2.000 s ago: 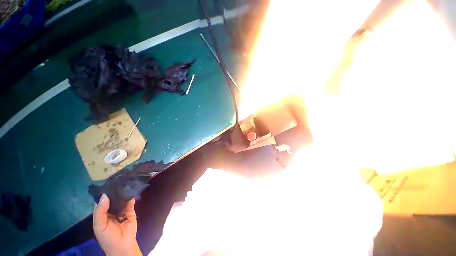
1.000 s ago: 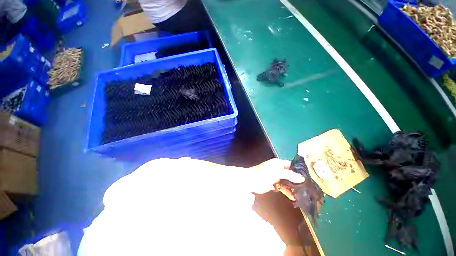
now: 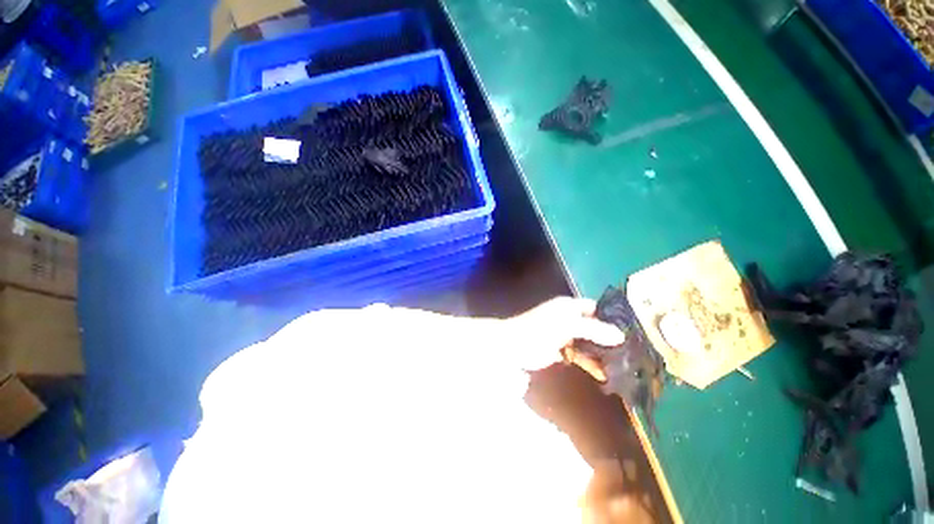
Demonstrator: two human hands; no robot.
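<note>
My left hand [image 3: 574, 338] reaches in from a glaring white sleeve and holds a jagged black part [image 3: 633, 363] at the bench edge, its fingers closed around the part's near side. The black part lies beside the tan cardboard pad [image 3: 717, 297], which has dark stains. A small white dish [image 3: 679, 334] is on the pad, and a thin pale stick [image 3: 746, 374] shows at its lower edge. My right hand cannot be made out; a brownish patch at the bottom is too unclear to name.
A heap of black parts [image 3: 860, 328] lies right of the pad, with a short white stick [image 3: 816, 489] below. A single black part [image 3: 581, 108] lies farther up the green bench [image 3: 707, 194]. Stacked blue crates [image 3: 338, 251] with rows of black parts stand left; cartons [image 3: 36, 328] are far left.
The view has swung left from the glare to the crates, then shifted slightly. My left hand still holds the black part beside the pad.
</note>
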